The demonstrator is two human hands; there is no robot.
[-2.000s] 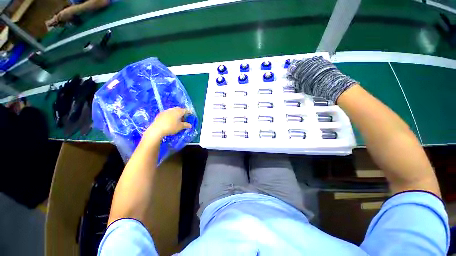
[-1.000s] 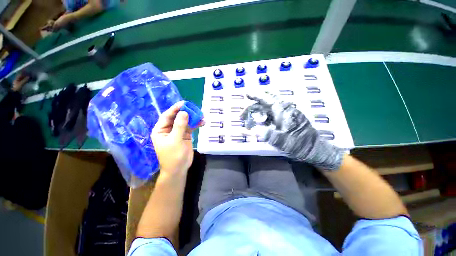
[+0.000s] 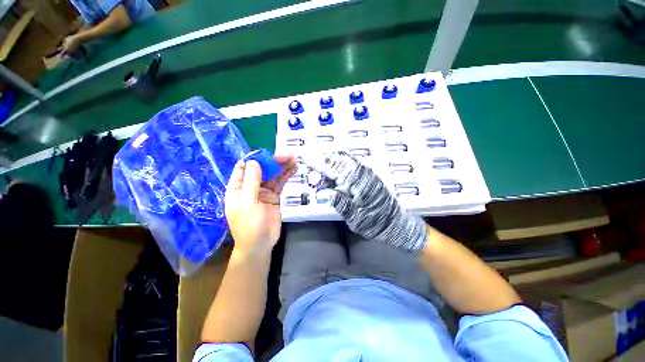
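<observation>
My bare left hand [image 3: 253, 205] holds a blue rubber sleeve [image 3: 264, 164] between thumb and fingers, near the tray's left edge. My right hand [image 3: 361, 198], in a grey-black knit glove, holds a small silvery motor [image 3: 315, 178] at its fingertips, just right of the sleeve and apart from it. The white foam tray [image 3: 463, 170] lies under and beyond my right hand. Motors with blue sleeves stand in its far row and in the left part of the second row; bare motors lie in the other pockets, some hidden by my hands.
A clear bag of blue sleeves [image 3: 180, 177] lies left of the tray. Black parts [image 3: 88, 173] lie further left. A dark hair dryer body [image 3: 141, 79] is on the green conveyor [image 3: 297, 60]. An open carton [image 3: 95, 283] with black contents stands below the bench. Another person's hands [image 3: 69, 48] show at top left.
My right hand has moved left and nearer to my left hand, bringing the motor from over the tray's middle toward the sleeve. My left hand still holds the sleeve. The view has shifted slightly.
</observation>
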